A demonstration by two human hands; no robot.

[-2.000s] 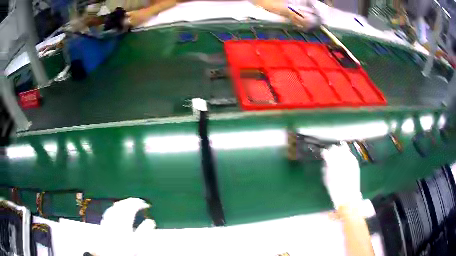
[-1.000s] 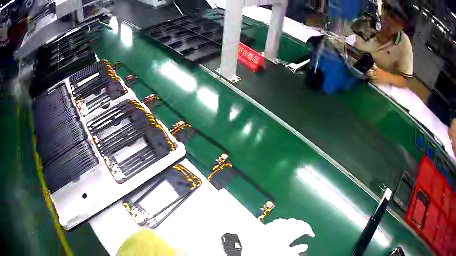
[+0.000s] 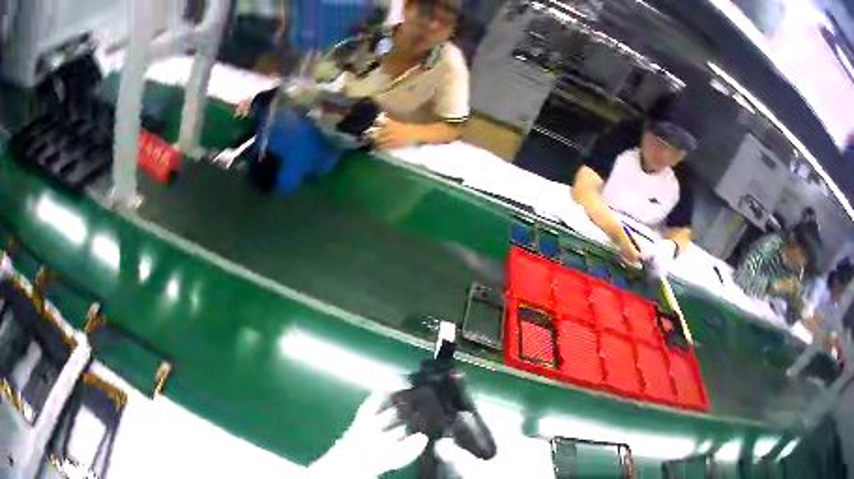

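A blurred dark object (image 3: 435, 407) of unclear shape is at the lower middle, over the near end of the black divider bar, whose white tip (image 3: 446, 331) shows above it. My left hand (image 3: 370, 442), in a white glove, is at its left side with the fingers against it and seems to grip it. A white patch (image 3: 459, 460) just below the object may be my gloved right hand; blur and the frame edge hide its shape. A phone middle frame (image 3: 592, 458) lies on the green belt at the lower right.
Middle frames (image 3: 126, 341) lie along the belt's near edge at left, beside white-edged trays (image 3: 67, 379). Across the belt are a red tray (image 3: 599, 327), a dark grey frame (image 3: 484, 316), a blue object (image 3: 298, 150), a red sign (image 3: 158, 157) and white posts. Several people sit opposite.
The view has swung right from the left-end trays to the red tray and the people opposite. My left hand, apart from anything before, is now against the dark object.
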